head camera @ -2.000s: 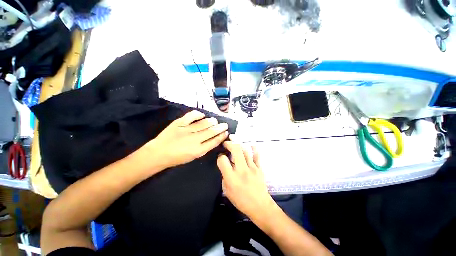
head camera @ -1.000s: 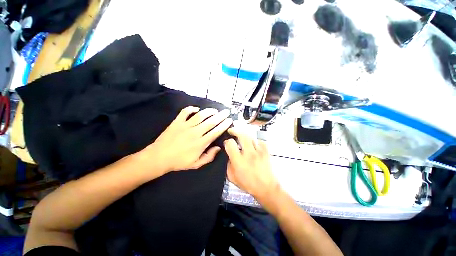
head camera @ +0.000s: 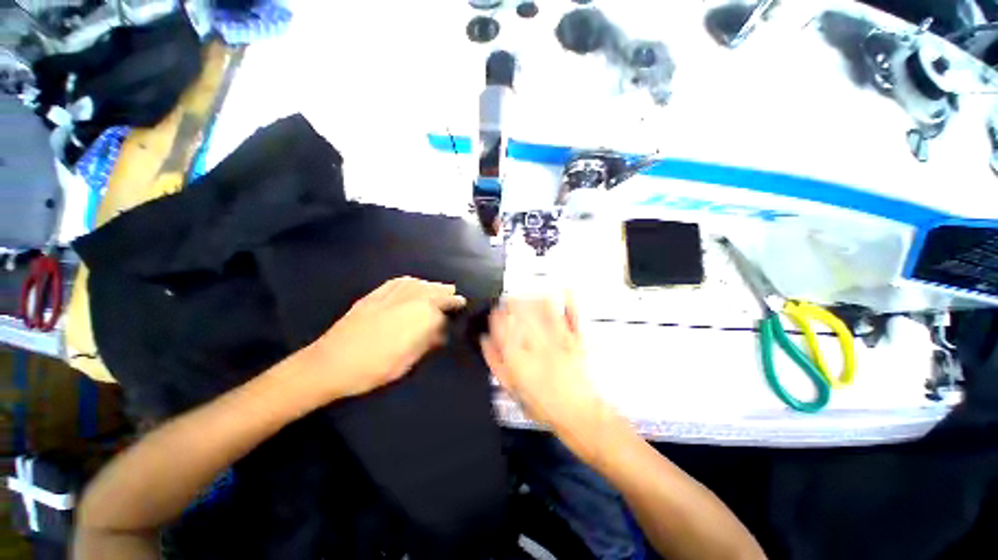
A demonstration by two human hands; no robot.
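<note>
A black fabric garment piece (head camera: 241, 263) lies left of the needle area and hangs over the table's front edge. Its right edge reaches the presser foot (head camera: 489, 224) of the white sewing machine (head camera: 700, 195). My left hand (head camera: 389, 334) lies on the fabric, fingers bent, thumb and index near a fold. My right hand (head camera: 538, 356) is at the fabric's right edge, just below the foot, and is blurred. Both hands hold the cloth; the exact fingertip grip is partly hidden.
A smartphone (head camera: 664, 253) lies flat right of the foot. Shears (head camera: 790, 328) with green and yellow handles lie further right. Red-handled scissors (head camera: 42, 291) are at the far left, beside a yellow-tan strip (head camera: 153, 164). A measuring scale (head camera: 700, 429) runs along the front edge.
The view has shifted back from its tilt. My left hand has moved down and away from the foot, its fingers more bent. More of the fabric's right edge shows flat beside the foot.
</note>
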